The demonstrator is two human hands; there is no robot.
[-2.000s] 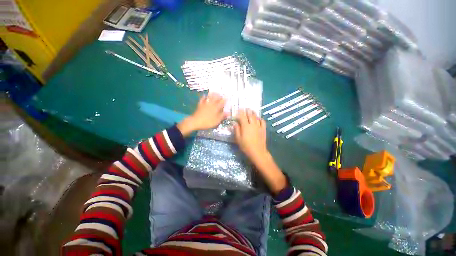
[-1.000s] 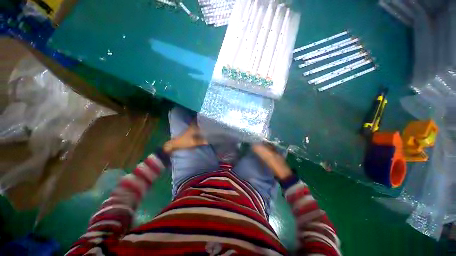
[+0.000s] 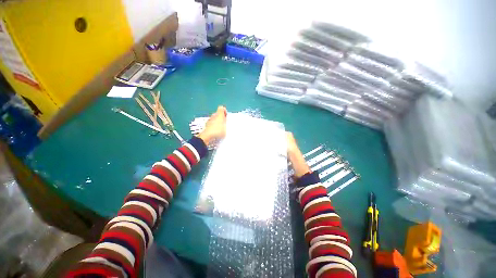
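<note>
A sheet of bubble wrap (image 3: 247,239) runs from my lap up over the flat pack (image 3: 247,174) on the green bench; glare hides the strips inside. My left hand (image 3: 214,126) holds the far left edge of the film, thumb up. My right hand (image 3: 294,155) is at its far right edge, fingers partly hidden by the film. White LED strips (image 3: 334,168) lie fanned to the right, partly behind my right wrist. More strips (image 3: 197,126) show at the left behind my left hand.
Brown sticks (image 3: 155,111), a calculator (image 3: 141,74) and a paper slip (image 3: 122,92) lie left. Blue bins (image 3: 245,51) stand at the back. Stacked packs (image 3: 337,73) fill the back right. A utility knife (image 3: 372,225), orange tape dispenser (image 3: 392,264) and yellow-orange piece (image 3: 423,247) lie right.
My hands have moved from my lap to the far end of the pack, and the bubble wrap now covers the strips that showed. The camera view has tilted up.
</note>
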